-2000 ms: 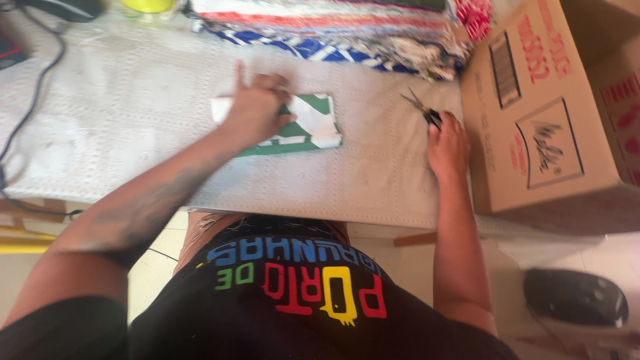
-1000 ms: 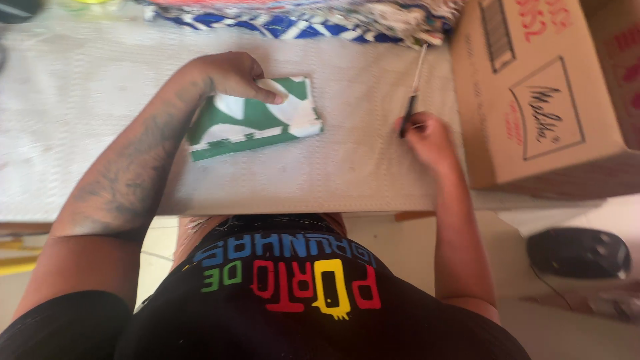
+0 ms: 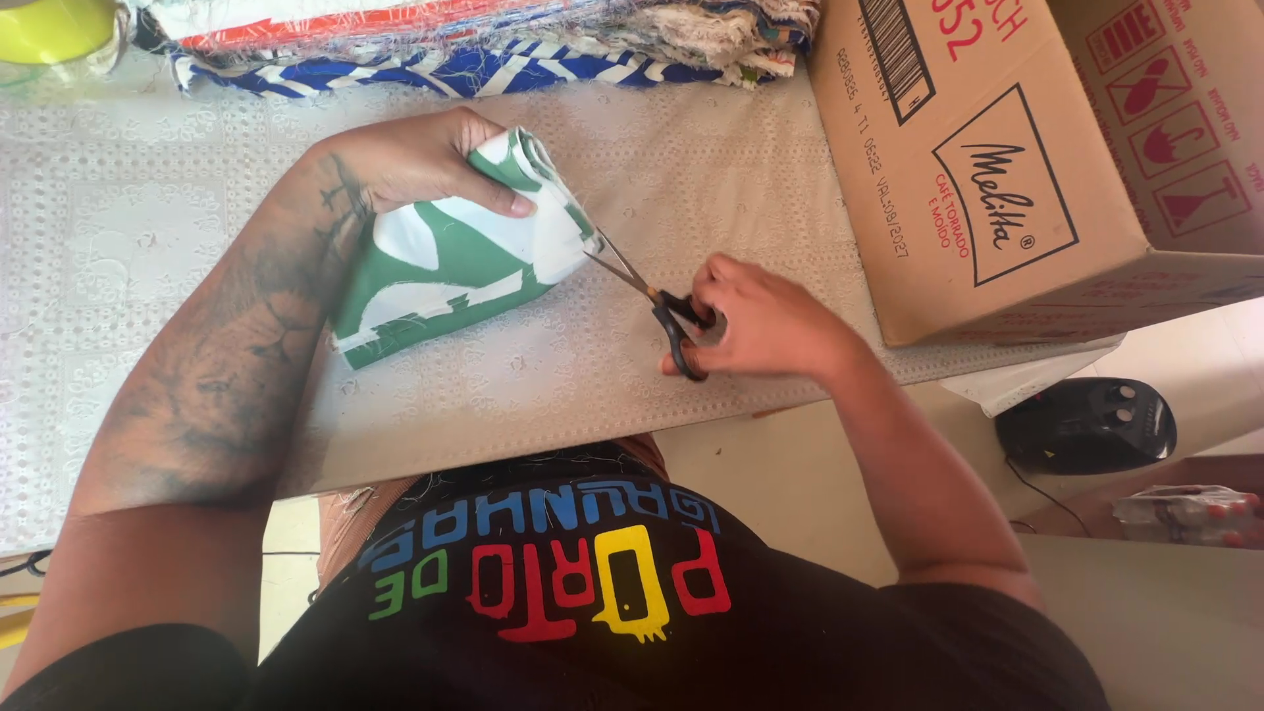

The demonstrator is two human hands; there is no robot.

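Observation:
My left hand (image 3: 425, 163) grips the upper edge of a folded green and white patterned cloth (image 3: 449, 257), thumb on top, with the cloth's right end lifted and curled. In my right hand (image 3: 760, 316) is a pair of scissors (image 3: 660, 296) with black handles, fingers through the loops. The blades are parted and point up and left, their tips at the frayed right corner of the cloth. Whether a blade touches the fabric cannot be told for sure. My left fingers are partly hidden behind the cloth.
A stack of folded fabrics with frayed edges (image 3: 494, 64) lies along the table's far side. An open cardboard box (image 3: 928, 178) stands at the right on the patterned tablecloth (image 3: 711, 168). A yellow-green round object (image 3: 54, 30) is at the far left. A black appliance (image 3: 1086, 425) sits lower, beyond the table.
The scissors have come left to the cloth's corner, and their blades have parted. My left hand has raised the cloth's right end, which lay flatter one second ago.

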